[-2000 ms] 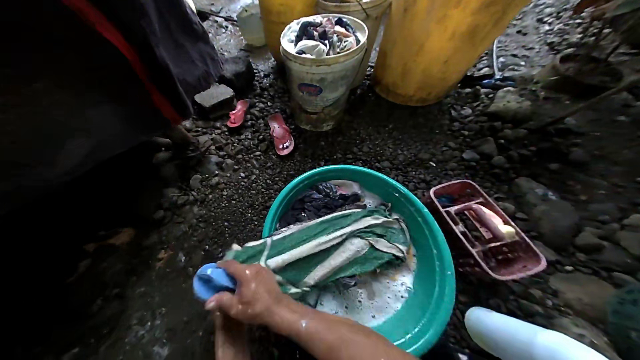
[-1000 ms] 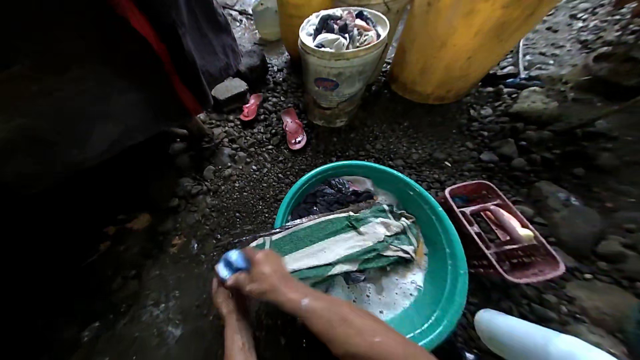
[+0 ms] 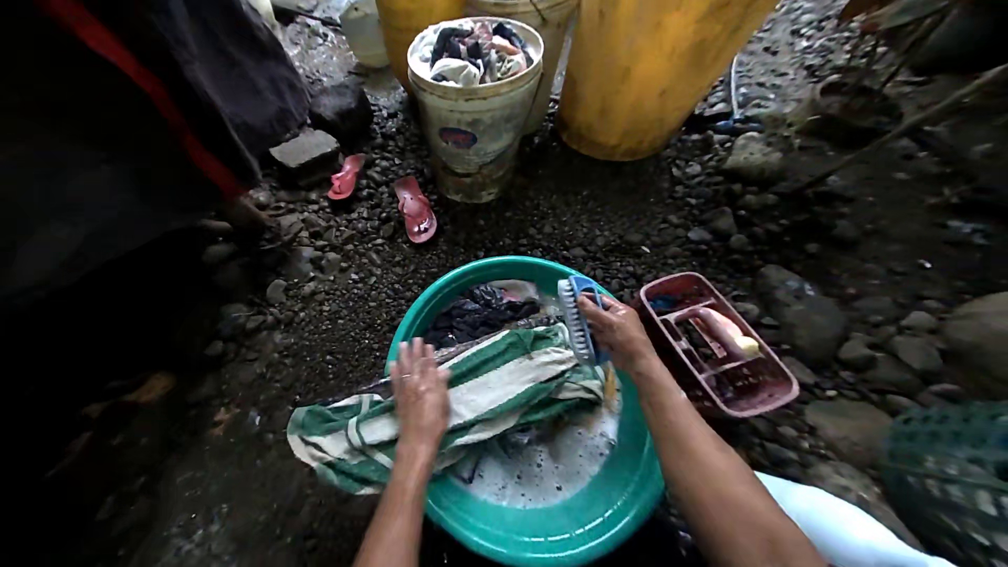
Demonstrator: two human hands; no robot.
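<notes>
A green and white striped cloth (image 3: 504, 390) lies slantwise across the green plastic basin (image 3: 551, 535), its near-left end hanging over the rim. My left hand (image 3: 421, 390) rests palm down on the cloth, fingers extended, gripping nothing that I can see. At the cloth's far right end, my right hand (image 3: 618, 331) holds a blue scrubbing brush (image 3: 581, 319), its pale bristles facing left. Dark wet clothes (image 3: 480, 315) sit at the back of the basin. Foamy water (image 3: 543, 465) shows in the basin's near part.
A pink plastic caddy (image 3: 756, 405) stands right of the basin. Behind are a bucket of clothes (image 3: 472, 126), a yellow container (image 3: 646, 79) and pink flip-flops (image 3: 415, 209) on wet pebbles. A green basket (image 3: 949, 465) is at the lower right; dark fabric (image 3: 228, 71) hangs at the left.
The blue brush was at the cloth's near-left end, with both hands close together there. It is now at the far right in my right hand, and my left hand lies on the cloth.
</notes>
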